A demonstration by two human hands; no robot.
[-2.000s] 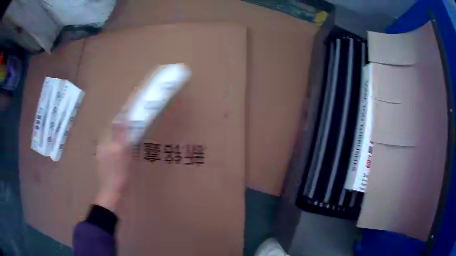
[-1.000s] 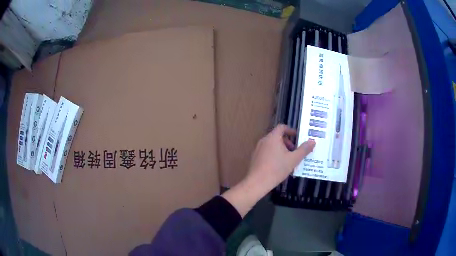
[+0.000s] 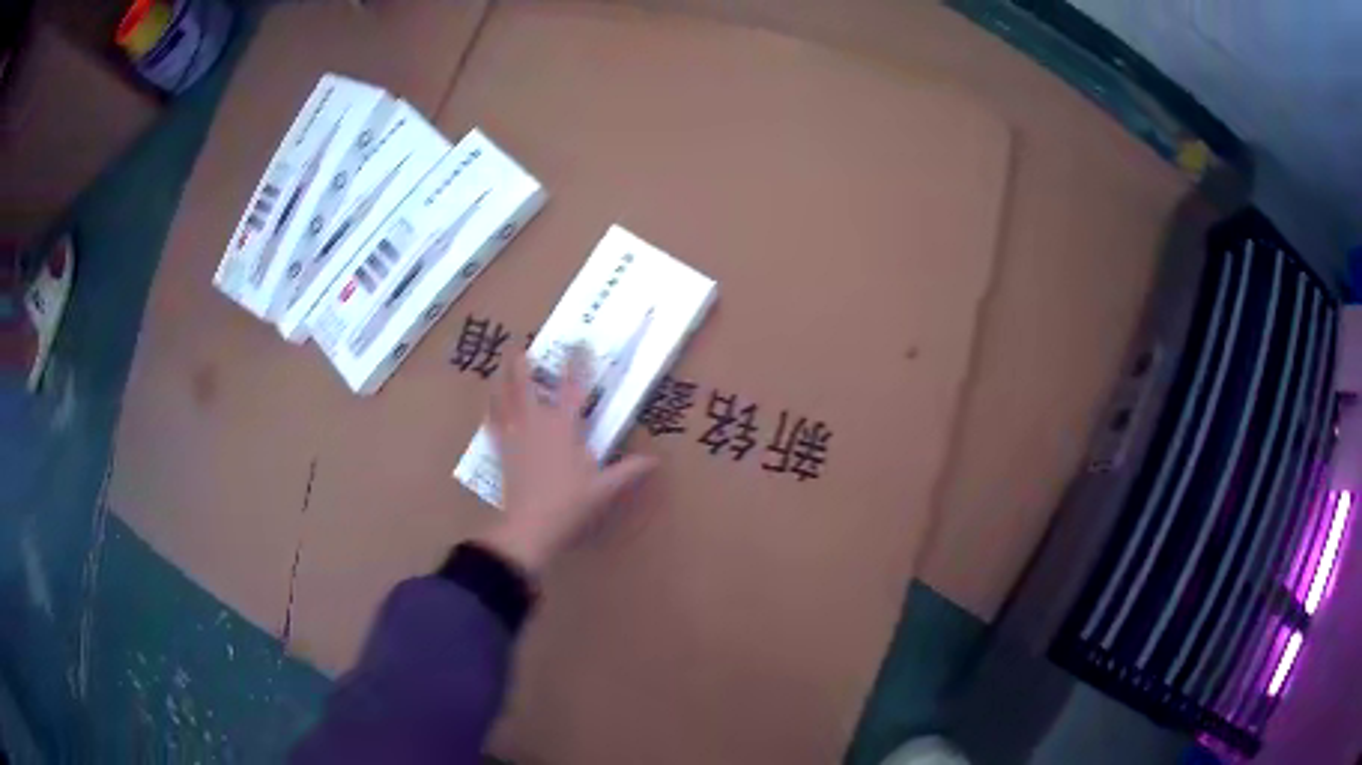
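Note:
A slim white retail box lies tilted on the brown cardboard sheet, over part of its black Chinese characters. My left hand is over the lower part of this box, blurred, with fingers spread and thumb out beyond the right edge; it does not look closed round the box. It hides part of the printed face. Several white boxes overlap in a slanted row at the upper left, with dark label bars, small red marks and pen-like pictures. My right hand is not in view.
The roller conveyor stands at the right, with a pink-purple glow at its far side. Green floor shows at the lower left. A foot shows at the left edge and a tub at the top left. A white shoe tip shows at the bottom.
The view has swung left. My left hand has gone from the conveyor to the cardboard, and a white box now lies under it. The box seen on the rollers is gone from there.

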